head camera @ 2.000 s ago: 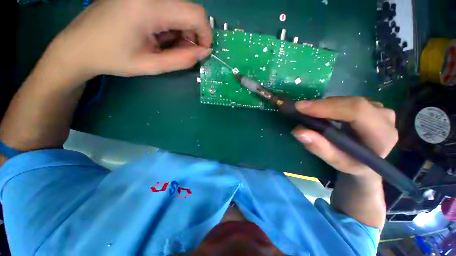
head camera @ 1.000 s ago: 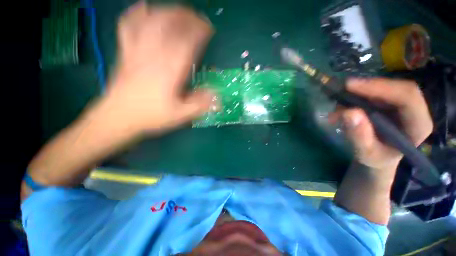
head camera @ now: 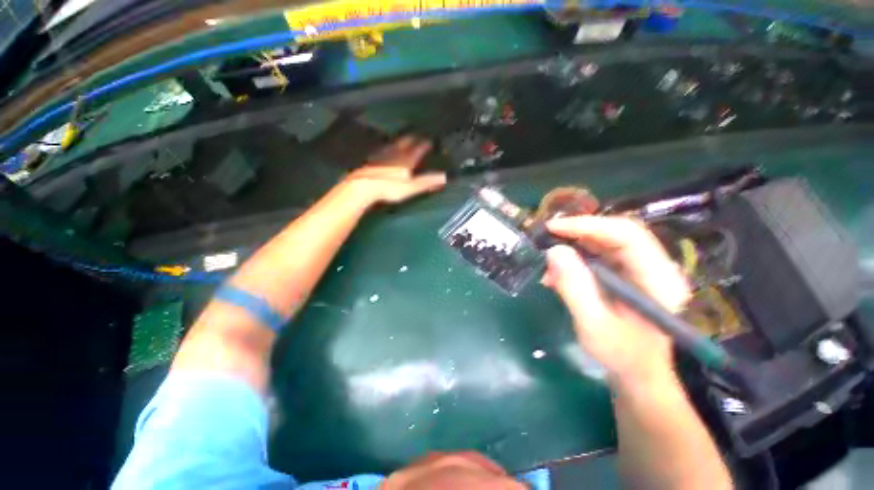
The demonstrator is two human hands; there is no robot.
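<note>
My left hand is stretched forward over the dark conveyor belt, somewhat blurred. Its thumb and fingers are apart and nothing shows in it. A blue wrist strap circles my left forearm. My right hand grips the long black soldering iron, its front end pointing up and left beside the clear component tray. The tray holds small black components and a white patch. No circuit board lies on the shiny green mat between my arms.
The conveyor belt crosses ahead, with dark boards at left and populated boards with red parts at right. Green boards lie at the left edge. A tape roll sits behind the tray. A dark boxy unit stands at right.
The view has shifted forward to the belt. My left hand has moved from the green boards to over the belt. Those boards no longer show on the mat. My right hand still holds the iron.
</note>
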